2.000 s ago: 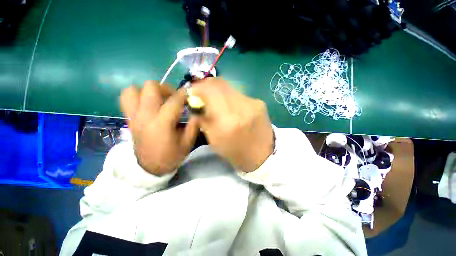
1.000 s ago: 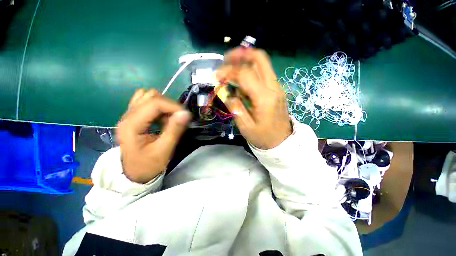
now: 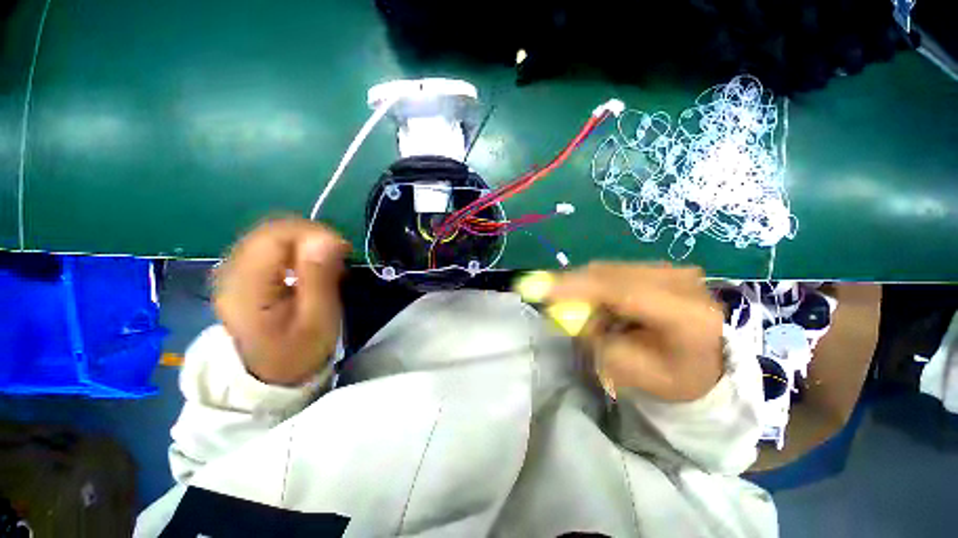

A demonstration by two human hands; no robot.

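The rear housing (image 3: 404,236) lies on the green bench with its dark round end towards me. A thin white ring (image 3: 505,233) runs around the opening by its screw points. Red and dark wire leads (image 3: 536,173) fan out right from its centre to small white plug connectors (image 3: 607,108). The white mounting bracket (image 3: 433,92) is behind it, and a white pigtail cable (image 3: 352,158) runs towards my left hand (image 3: 278,299). That hand is curled and blurred, with a tiny white spot at its fingers. My right hand (image 3: 657,331), right of the housing, has yellow-covered fingertips apart, nothing seen in them.
A tangled pile of thin whitish rings (image 3: 725,173) lies right on the green bench (image 3: 200,137). A large black mass (image 3: 651,37) is at the back. Blue plastic bins (image 3: 79,326) are below left. A brown carton (image 3: 846,368) with camera units is below right.
Both hands have moved away from the housing, left and right, uncovering it. The wire leads now lie spread to the right, and the thin ring around the opening shows.
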